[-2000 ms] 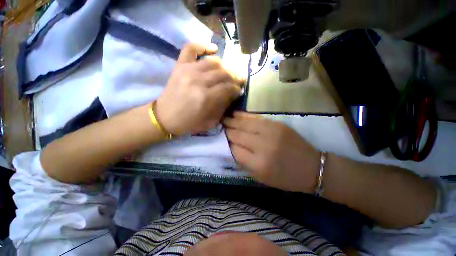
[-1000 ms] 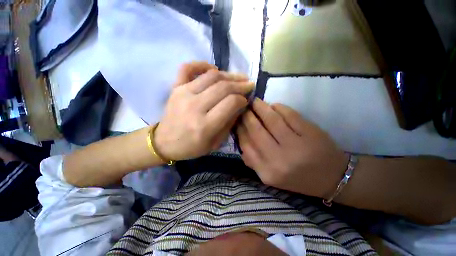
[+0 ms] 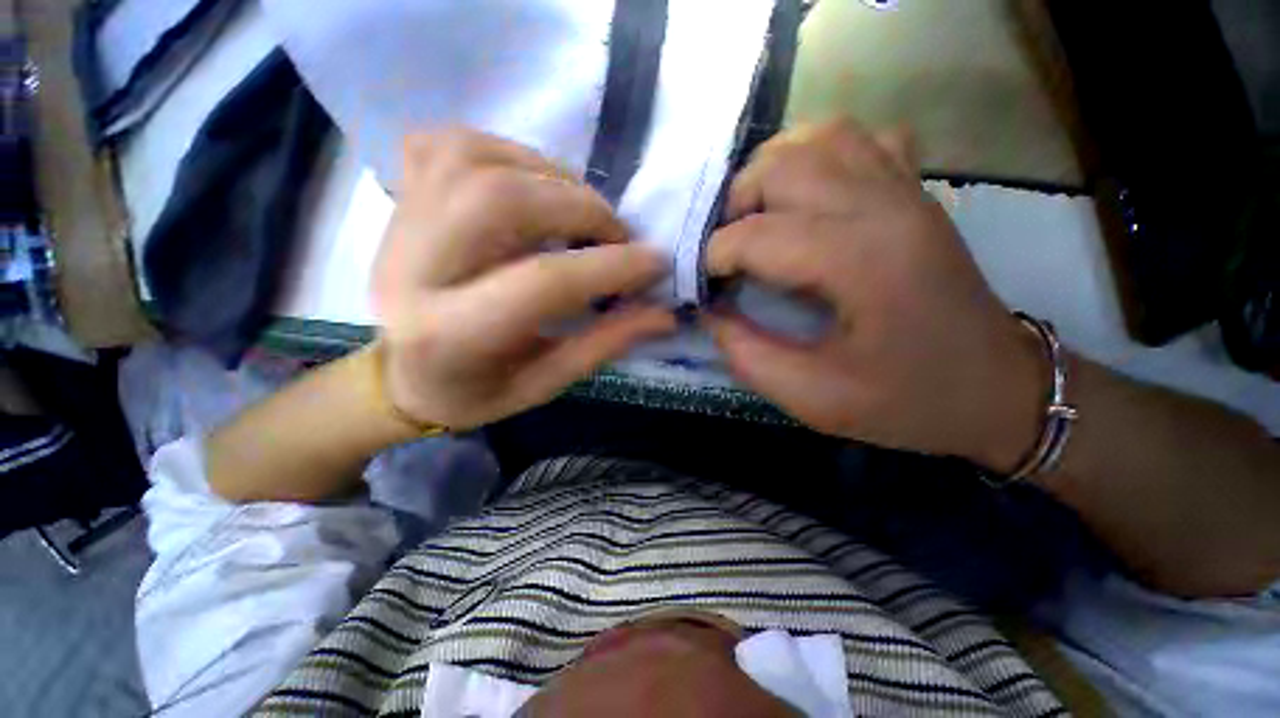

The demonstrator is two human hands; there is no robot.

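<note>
A pale grey-white garment panel (image 3: 435,70) with dark strips (image 3: 628,84) lies on the table and runs down to my hands. My left hand (image 3: 512,288) pinches the near end of its layered light and dark edge (image 3: 691,253) from the left. My right hand (image 3: 856,281) pinches the same edge from the right, fingertips close to the left ones. The very end of the edge is partly hidden between my fingers.
A dark cloth piece (image 3: 232,211) lies at the left by brown cardboard (image 3: 70,211). The beige machine bed (image 3: 927,84) is at the upper right, with a black phone (image 3: 1151,154) beside it. The table's green front edge (image 3: 688,397) runs below my hands.
The view has shifted down from the machine head. My hands have moved from the needle area toward the table's front edge with the cloth edge, and now face each other across it.
</note>
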